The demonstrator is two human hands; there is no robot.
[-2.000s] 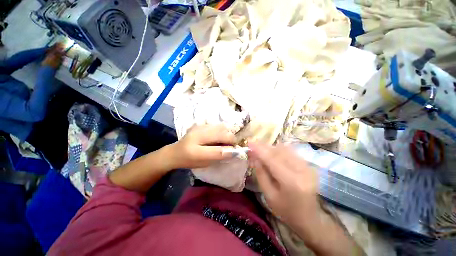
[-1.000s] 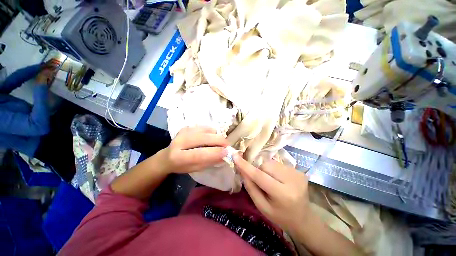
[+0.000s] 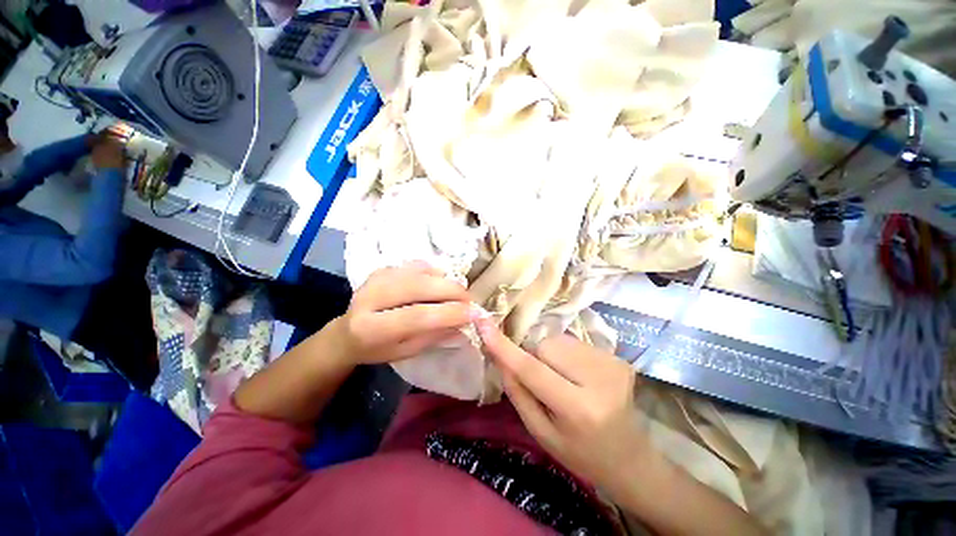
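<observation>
A large cream garment piece (image 3: 503, 136) lies heaped on the white machine table, its near edge hanging over the front. My left hand (image 3: 411, 312) pinches the cloth edge between thumb and fingers. My right hand (image 3: 566, 393) meets it there, its fingertips on the same edge; a small whitish bit shows between the fingertips, too small to name. The gathered seam (image 3: 660, 225) runs rightward to the needle area of the sewing machine (image 3: 849, 126). A narrow white tape (image 3: 689, 298) hangs over the table's front edge.
Thread snips (image 3: 839, 298), red loops (image 3: 910, 257) and pale strands (image 3: 902, 361) lie at the right. The ruled table edge (image 3: 755, 366) runs in front. More cloth (image 3: 723, 429) hangs below it. At the left are another machine (image 3: 194, 84), a calculator (image 3: 312, 42) and a person's blue sleeve (image 3: 79, 236).
My right hand was blurred in motion earlier and now rests against the left at the cloth edge. The narrow tape now shows over the table edge. The view has shifted slightly.
</observation>
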